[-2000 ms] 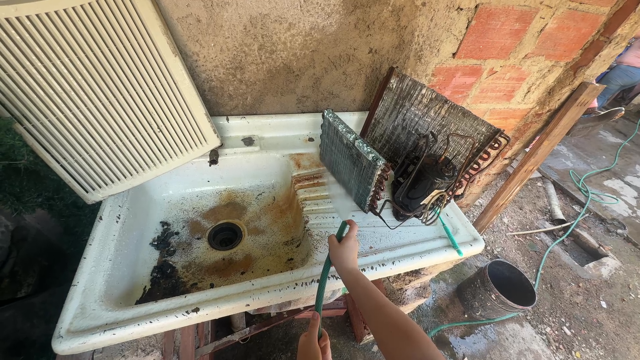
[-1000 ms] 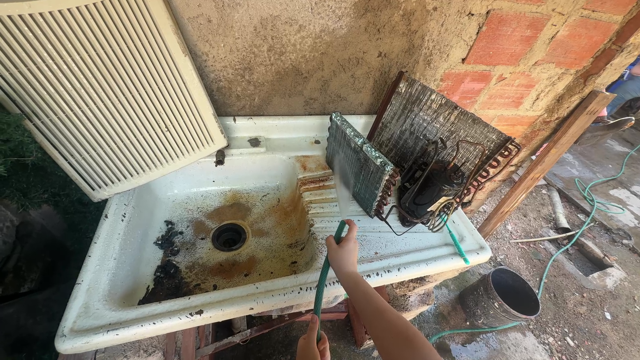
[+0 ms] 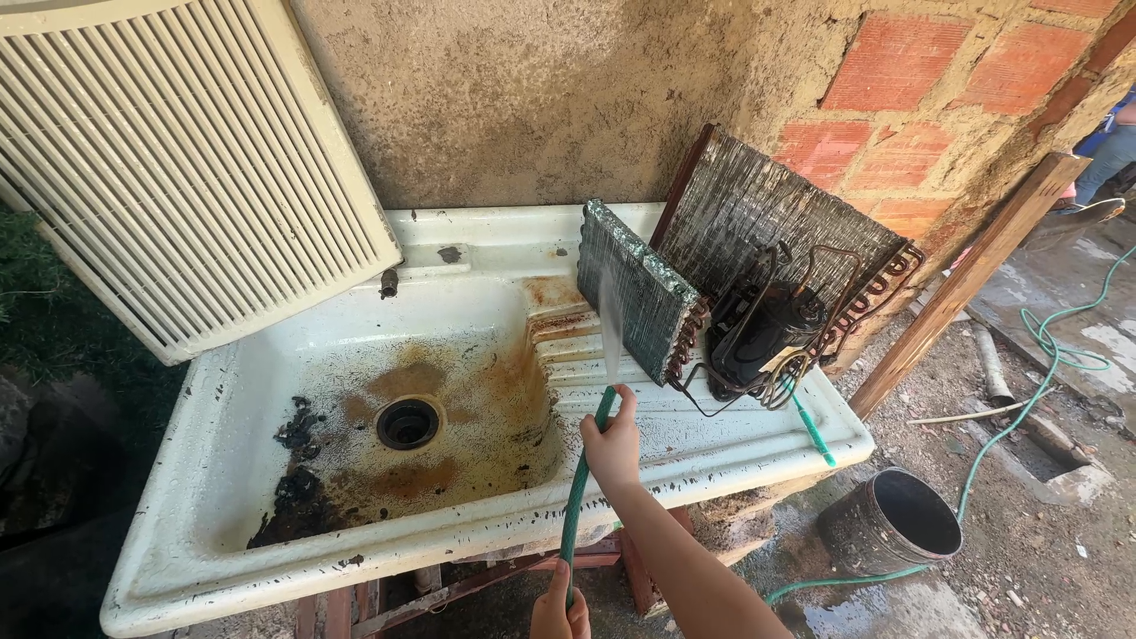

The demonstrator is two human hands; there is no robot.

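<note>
My right hand [image 3: 612, 444] grips a green garden hose [image 3: 577, 497] near its upper end, and my left hand [image 3: 559, 612] holds it lower down, at the bottom edge of the view. Water sprays from the hose onto a finned evaporator coil [image 3: 635, 293] standing on the ribbed drainboard of a white enamel sink [image 3: 355, 559]. Behind the coil, to the right, a larger finned condenser coil [image 3: 754, 204] leans at the wall. A black compressor [image 3: 772, 333] with bent copper tubes sits in front of it. Rust stains and dark debris lie in the basin around the drain.
A beige louvered panel [image 3: 186, 169] leans over the sink's left side. A green-handled tool [image 3: 812, 430] lies at the drainboard's right. Beyond are a wooden post [image 3: 967, 284], a dark bucket [image 3: 887, 524] and more hose on the ground. Part of a person [image 3: 1105, 160] shows at far right.
</note>
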